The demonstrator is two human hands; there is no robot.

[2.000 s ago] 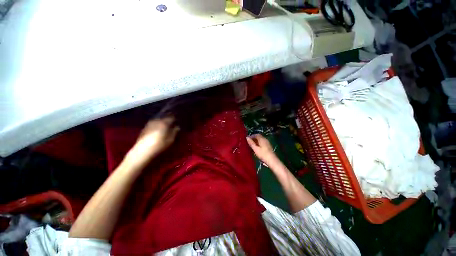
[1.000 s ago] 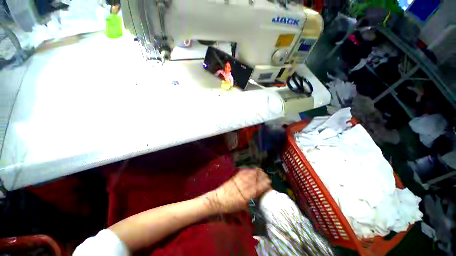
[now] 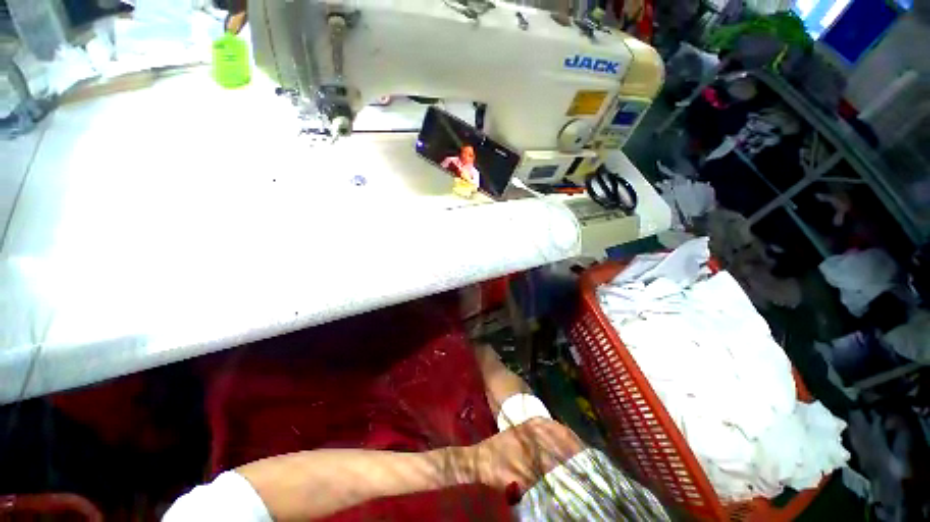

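Note:
My left forearm crosses low over the deep red cloth [image 3: 347, 393] on my lap. My left hand [image 3: 535, 449] is blurred and lies on my right sleeve [image 3: 591, 491]; its fingers are not clear. A white cuff [image 3: 523, 409] shows just above it. Part of my right forearm or hand [image 3: 497, 375] shows beyond the cuff, below the table edge; its fingers cannot be made out. No tool or fabric piece is visible in either hand. Small white scraps speckle the red cloth.
The white table [image 3: 235, 245] bears the JACK machine [image 3: 489, 61], a leaning phone [image 3: 467, 151], black-handled scissors [image 3: 611, 190] and a green bottle or holder [image 3: 231, 59]. A red basket [image 3: 637, 408] of white pieces [image 3: 714, 377] stands right. Another red rim [image 3: 46, 507] shows lower left.
The view has lifted to show the machine. My left hand has moved right, across to my right arm, and then a little down along the sleeve. The white cuff now shows above it.

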